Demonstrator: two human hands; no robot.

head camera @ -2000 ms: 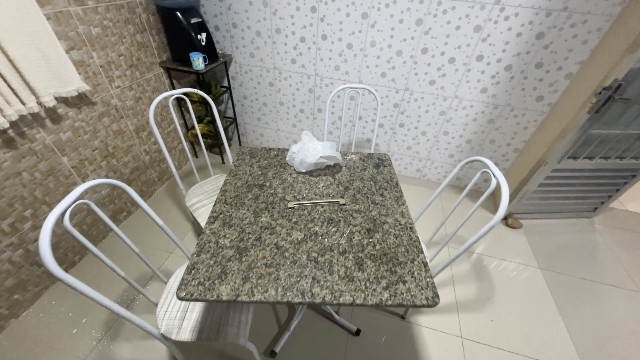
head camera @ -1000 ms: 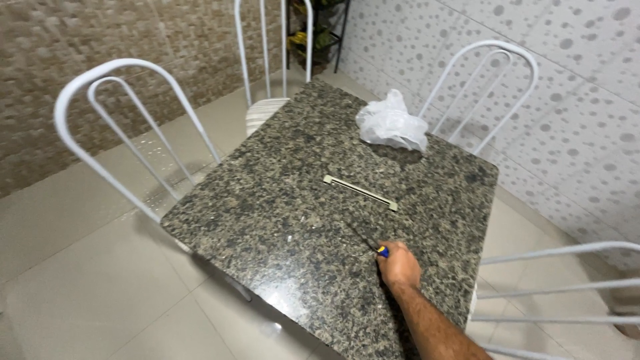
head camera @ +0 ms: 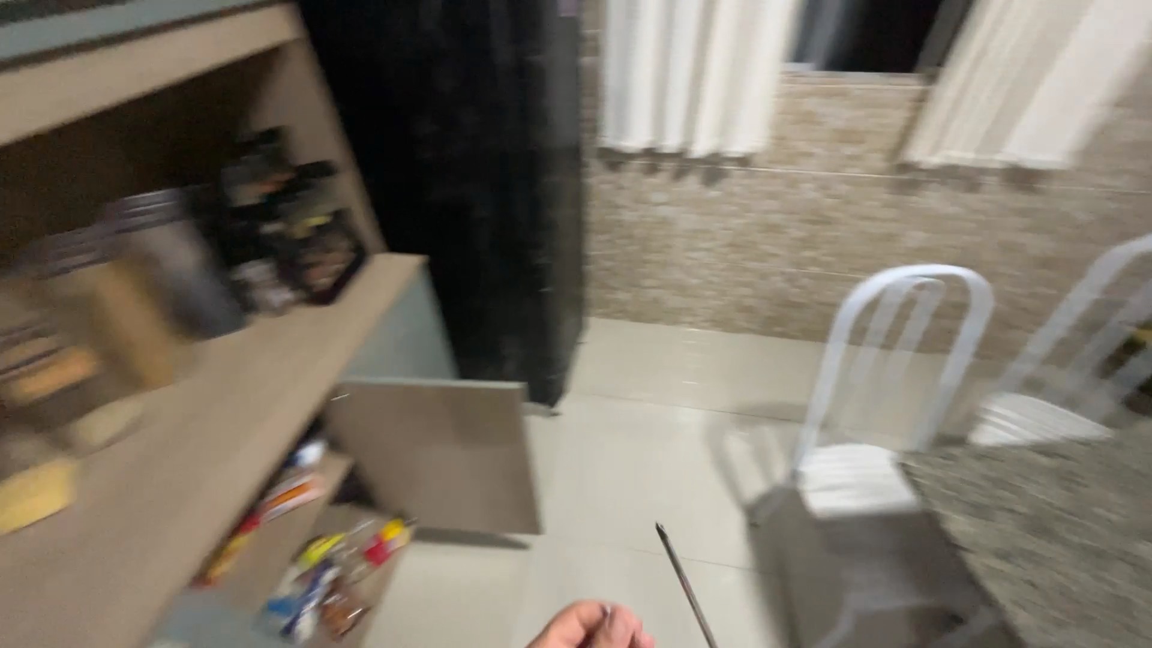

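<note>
A hand, by its place my left hand (head camera: 592, 627), shows at the bottom edge, its fingers curled; whether it holds anything cannot be told. Just right of it, the thin metal shaft of a screwdriver (head camera: 686, 587) points up and slightly left, with its handle below the frame. My right hand is out of view. A cabinet door (head camera: 441, 454) stands open beyond my left hand, and packaged goods (head camera: 337, 576) lie on the low shelves beside it.
A wooden cabinet counter (head camera: 243, 396) holding jars and boxes runs along the left. Behind it stands a tall black appliance (head camera: 459, 180). White metal chairs (head camera: 859, 477) and the granite table (head camera: 1062, 531) are at the right. Curtains (head camera: 688, 72) hang at the back wall.
The view has swung far from the table to the open cabinet. The right hand that held the screwdriver over the table has left the view; the tool's shaft still shows. A hand has appeared at the bottom.
</note>
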